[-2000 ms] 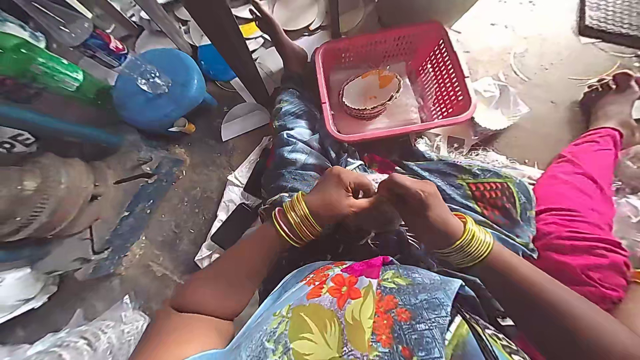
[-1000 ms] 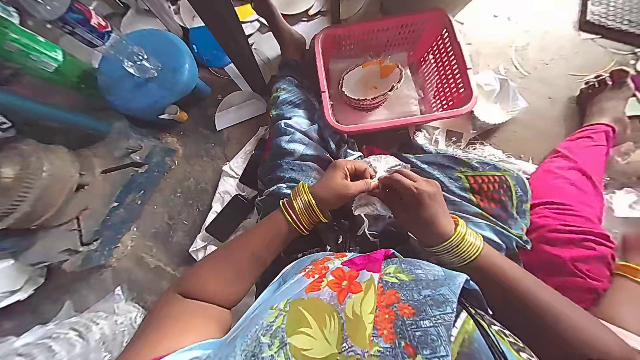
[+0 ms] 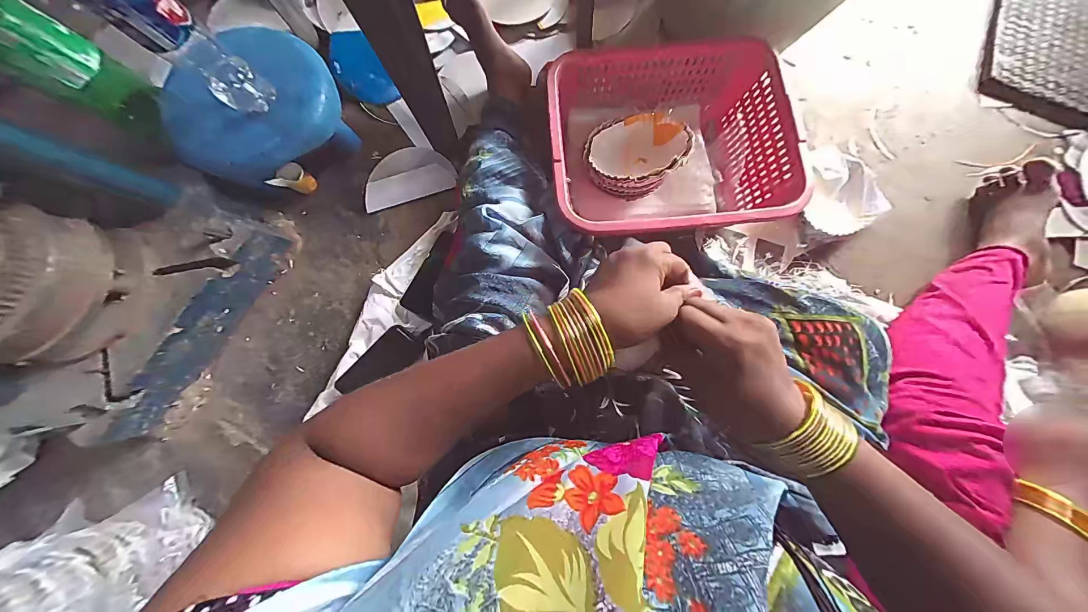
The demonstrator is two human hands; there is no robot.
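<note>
My left hand (image 3: pixel 642 293) and my right hand (image 3: pixel 735 361) meet over my lap, fingertips together. Between and under them shows a pale, thin piece (image 3: pixel 636 353), mostly covered by the fingers; its material is hard to tell. Just beyond the hands sits a pink perforated plastic basket (image 3: pixel 680 223). Inside it, a small stack of round items with scalloped edges (image 3: pixel 637 153), orange-marked on top, lies on a pale sheet (image 3: pixel 701 183).
A blue plastic stool (image 3: pixel 246 127) with a clear bottle (image 3: pixel 238 85) on it is at the upper left. White paper cut-offs (image 3: pixel 412 178) litter the floor. Another person's pink-trousered leg (image 3: pixel 952 365) extends at the right. A dark table leg (image 3: pixel 408 76) stands beyond my foot.
The pale piece showed above and below my fingers a second ago; now the hands cover more of it. The basket and its stack look unchanged.
</note>
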